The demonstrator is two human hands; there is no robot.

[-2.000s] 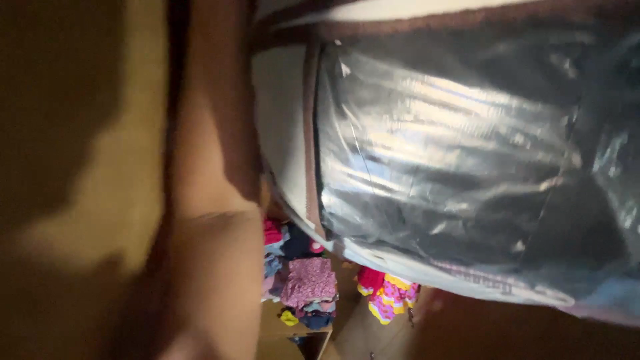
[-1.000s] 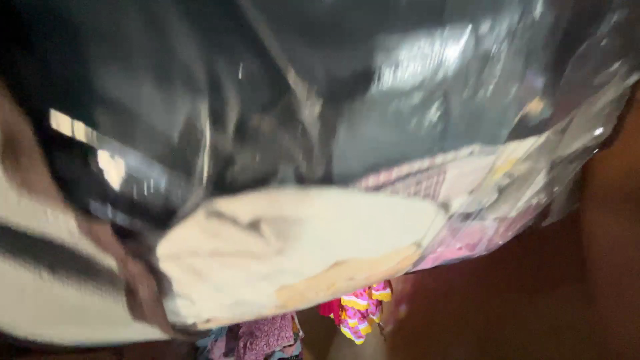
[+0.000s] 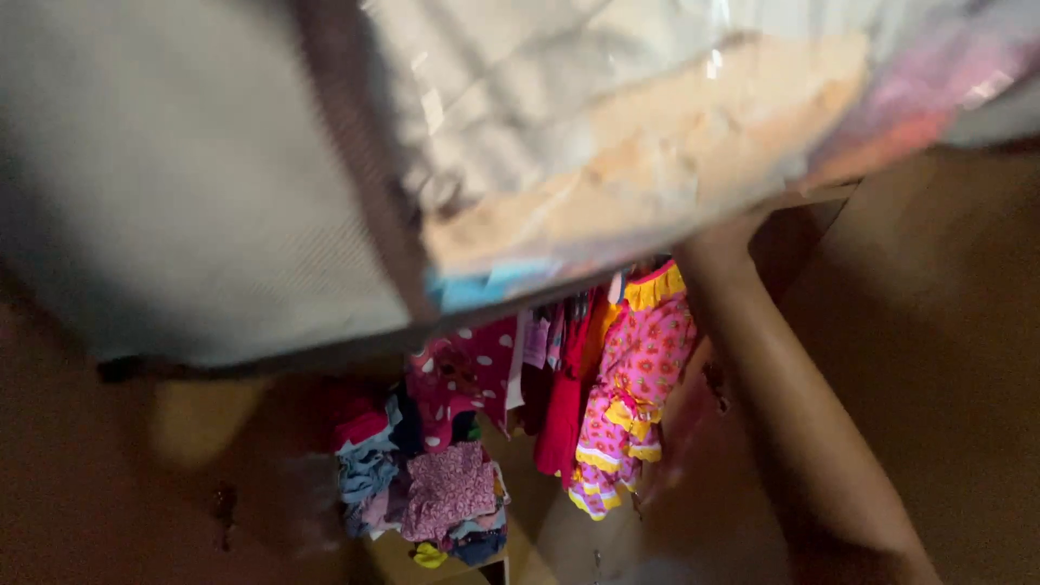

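Note:
A large light-grey fabric storage bag (image 3: 203, 187) with brown trim fills the upper view, close to the camera and blurred. Folded cream, peach, blue and pink textiles (image 3: 650, 154) show through its clear plastic window. From the lower right my forearm rises to the bag's lower edge, where my right hand (image 3: 723, 240) is mostly hidden behind and under it; its fingers do not show. My left hand is out of view. Below the bag hang a pink flowered dress with yellow ruffles (image 3: 638, 374), a red garment (image 3: 562, 422) and a dotted magenta garment (image 3: 479, 357).
A stack of folded clothes (image 3: 451, 491) lies on a shelf below the hanging garments. Brown cabinet doors (image 3: 926, 325) stand on both sides, one bearing a dark handle or key (image 3: 226, 516) at the lower left.
The bag has shifted across the view, its window showing light textiles where dark ones showed before. An arm seen at the left two seconds ago is gone; my right forearm now shows.

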